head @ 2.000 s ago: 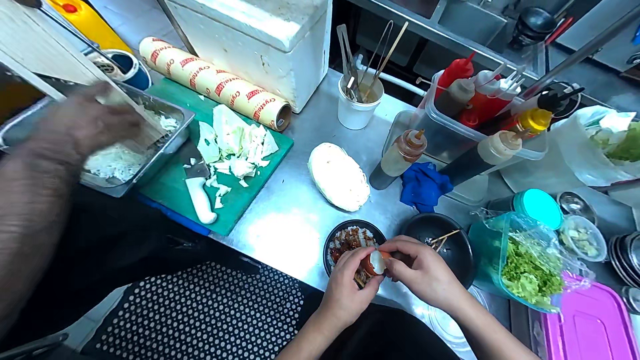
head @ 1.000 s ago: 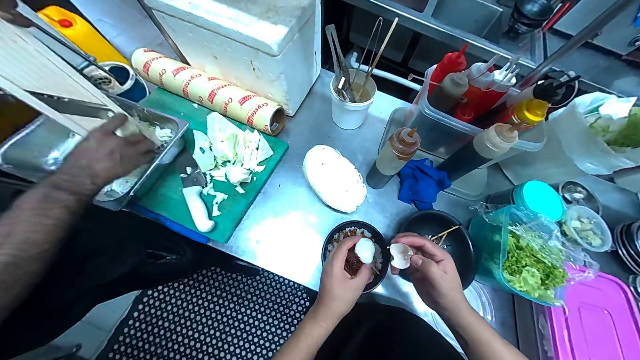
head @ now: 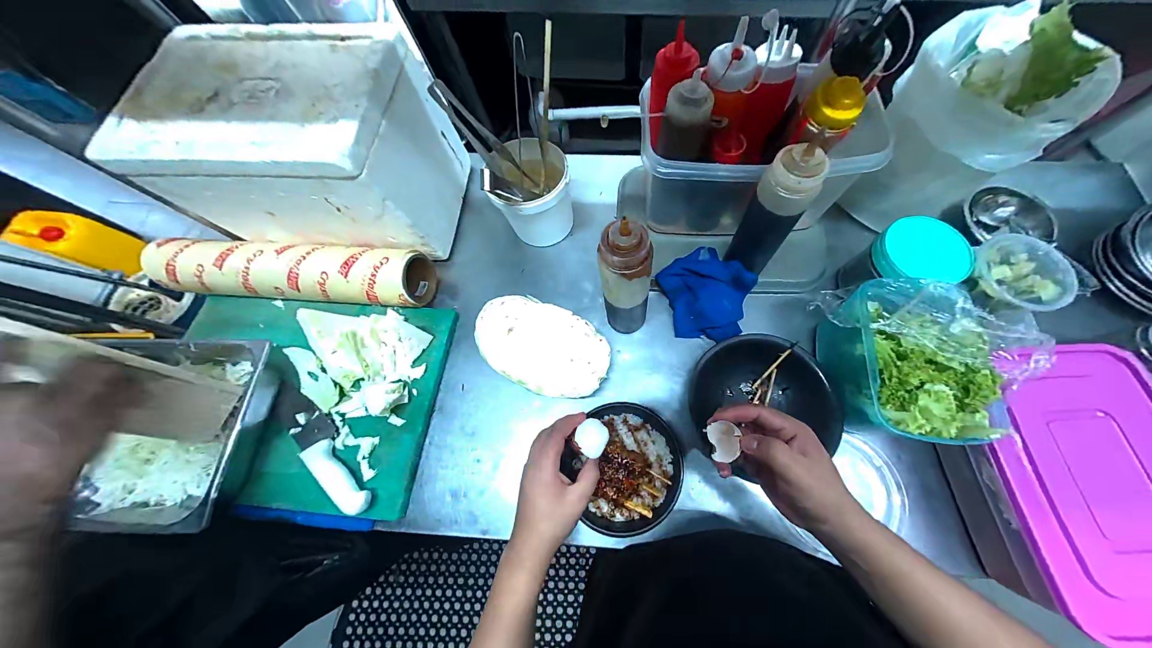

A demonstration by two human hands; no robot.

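Note:
My left hand (head: 555,486) holds a white peeled egg (head: 591,438) between thumb and fingers, over the left part of a black bowl (head: 677,450). That bowl holds rice topped with dark sauced food (head: 627,475) and bits of stick. My right hand (head: 781,463) holds a piece of eggshell (head: 724,442), hollow side showing, at the lower left rim of a second black bowl (head: 814,382). Thin wooden sticks (head: 768,378) lean inside that second bowl. An oval white plate or mound (head: 542,346) lies behind my left hand on the steel counter.
At left, a co-worker's blurred hand (head: 54,432) moves over a steel tray of shredded cabbage (head: 153,477). A knife (head: 333,472) and cut cabbage lie on a green board (head: 432,396). Behind stand sauce bottles (head: 625,279) and a blue cloth (head: 706,292); lettuce (head: 936,378) and a pink lid (head: 1080,468) sit right.
My hands have moved apart, the right one over to the second bowl with the shell piece. Two seconds ago both hands were together on the egg. The view has shifted.

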